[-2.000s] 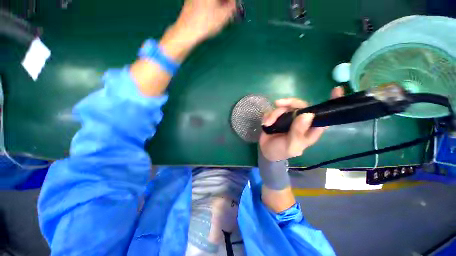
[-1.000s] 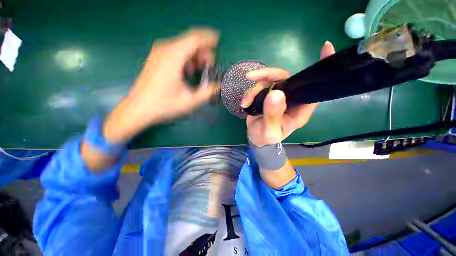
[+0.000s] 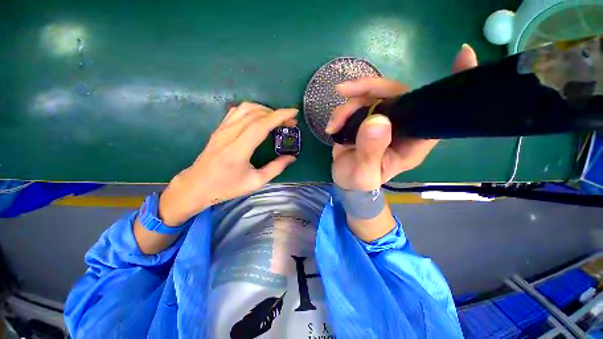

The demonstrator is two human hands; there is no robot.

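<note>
My left hand point(image 3: 231, 155), with a blue wristband, pinches a small black rounded-square electronic unit point(image 3: 287, 141) between thumb and fingers, at the bench near its front edge. My right hand point(image 3: 377, 145), with a grey wristband, is closed around the black nose of the electric screwdriver point(image 3: 463, 99), which lies across the hand and points left. A round grey dotted screw tray point(image 3: 321, 99) lies flat between the hands, partly covered by my right fingers. The screwdriver's tip is near the tray's lower right rim; its bit cannot be made out.
The glossy green bench point(image 3: 165, 59) spans the view. A pale mint-green fan point(image 3: 562, 20) stands at the upper right, cut off by the frame. A thin white wire and a black cable run at the right front edge. Blue bins point(image 3: 529, 308) are on the floor at the lower right.
My left hand has come from the far side of the bench to beside the tray and now holds the unit still. My right hand keeps the screwdriver by the tray. The view has shifted.
</note>
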